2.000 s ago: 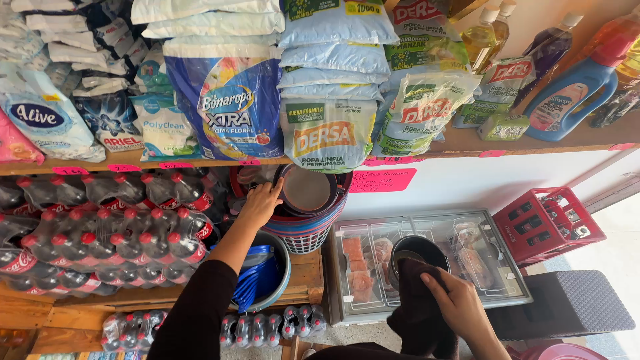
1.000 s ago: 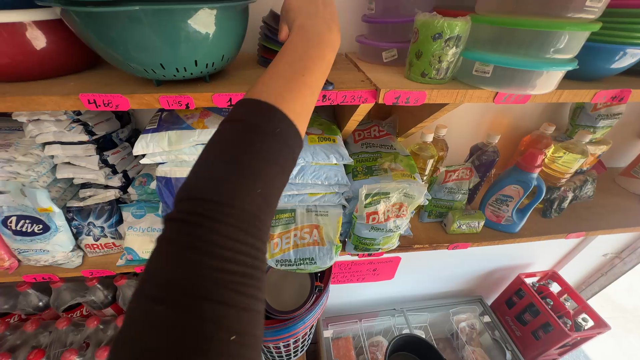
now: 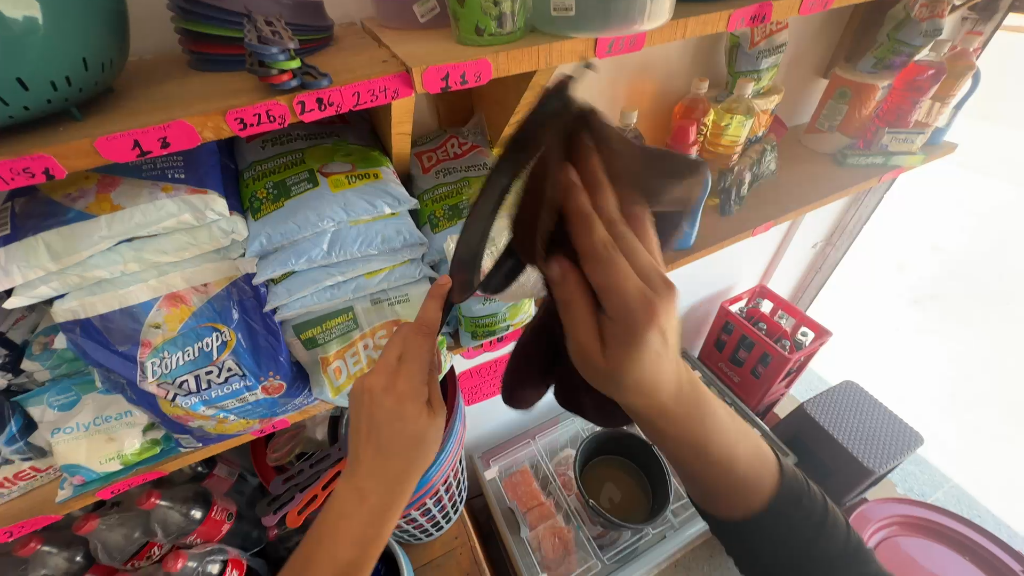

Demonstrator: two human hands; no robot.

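Observation:
My right hand [image 3: 612,296] grips a dark brown cloth [image 3: 560,344], which hangs in folds below and left of the fingers. Against a dark, blurred, curved item [image 3: 488,240] beside the cloth, my left hand [image 3: 400,400] has its index finger raised; whether it holds the item is hidden. Behind them stand stacked detergent bags [image 3: 336,232]. A dark bucket [image 3: 620,480] with cloudy liquid rests on the glass-topped freezer [image 3: 592,552] below my right hand.
Wooden shelves [image 3: 192,100] with pink price tags carry stacked plastic ware [image 3: 248,40], a green colander [image 3: 60,60] and bottles [image 3: 728,120]. Lower down are baskets [image 3: 432,496], cola bottles [image 3: 188,512], a red crate [image 3: 764,348] and a dark woven-pattern stool [image 3: 848,440].
One second ago an arm reached up to the upper shelf at the stacked plastic items. Both hands are now in front of the detergent bags, with the brown cloth raised. The view has shifted.

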